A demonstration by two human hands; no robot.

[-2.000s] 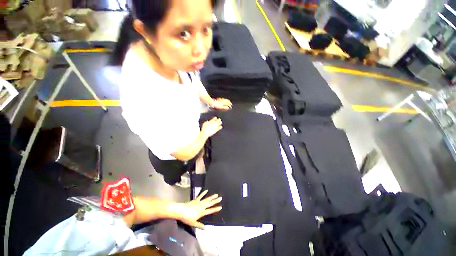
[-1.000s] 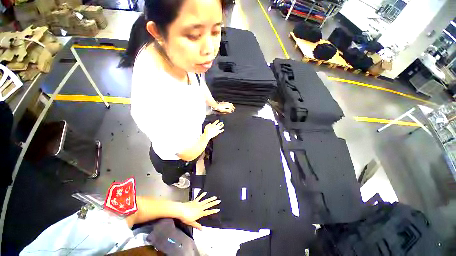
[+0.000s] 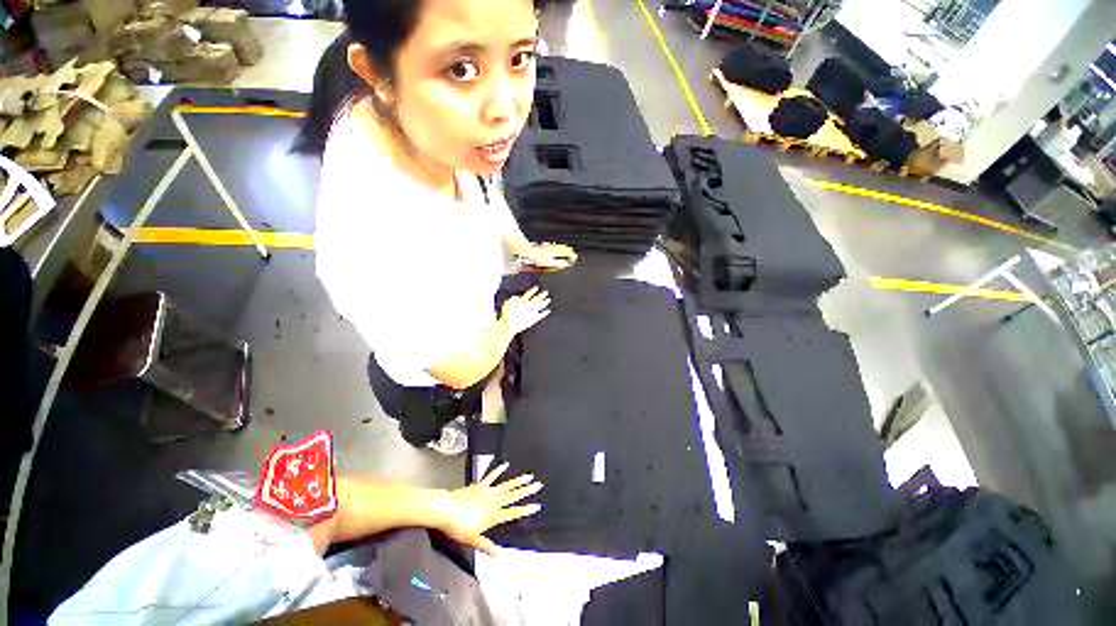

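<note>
A large black cut panel lies flat on the white-topped table, with a small white label on it. My left hand rests palm down on the panel's near left corner, fingers spread, holding nothing. A red armband is on my left sleeve. My right hand is not in view. A slotted black panel lies to the right of the large one, with narrow white gaps between them. A smaller black piece lies at the near edge.
A person in a white top stands at the table's left side, both hands on the large panel's far left. Two black stacks stand at the far end. A bulky black pile is at near right. A stool stands on the floor left.
The other person's head has lifted from looking down and now faces the camera. The view has shifted slightly. My left hand stays on the panel corner.
</note>
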